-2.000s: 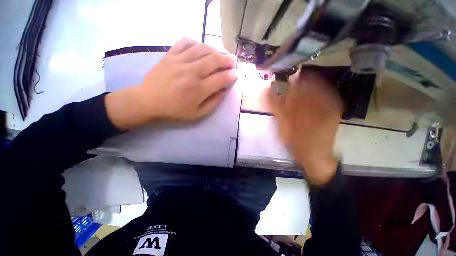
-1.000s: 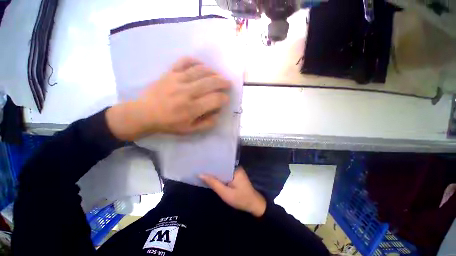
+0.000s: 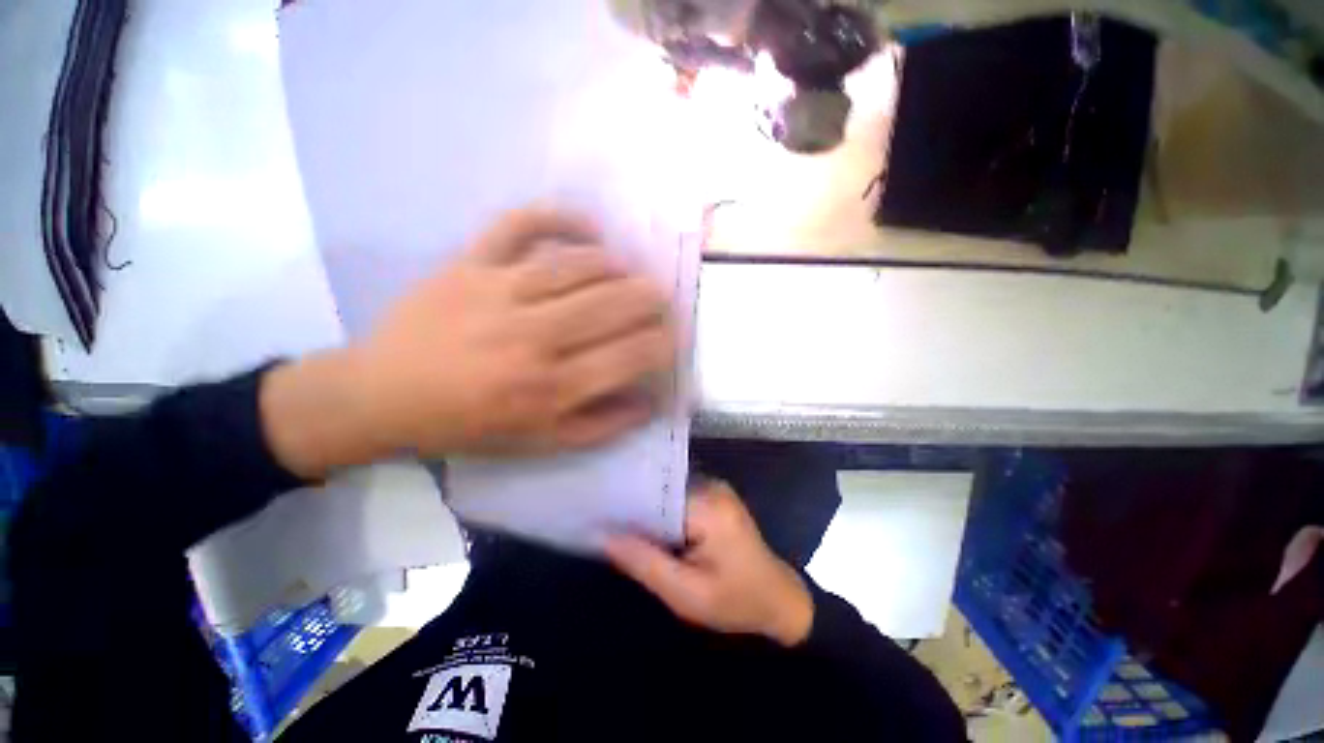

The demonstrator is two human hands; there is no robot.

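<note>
A pale white-lilac fabric panel (image 3: 436,174) lies on the white table, its near end hanging over the front edge toward my lap. A thin dark seam line runs along its right side. My left hand (image 3: 508,341) lies flat on the panel, slightly blurred, fingers pointing right toward the seam edge. My right hand (image 3: 719,566) grips the panel's near right corner below the table edge, thumb on top. The sewing machine's presser foot area (image 3: 697,73) is glaringly lit at the panel's upper right; the needle cannot be made out.
A dark fabric square (image 3: 1016,138) lies right of the machine foot. A bundle of dark-edged pieces (image 3: 80,174) lies at the far left. Blue crates (image 3: 1045,639) stand below the table edge. White pieces (image 3: 893,552) are near my lap, maroon cloth (image 3: 1162,566) at lower right.
My right hand has left the machine area and now holds the panel's near corner. The panel's far dark edge has moved up out of view. My left hand is lower on the panel.
</note>
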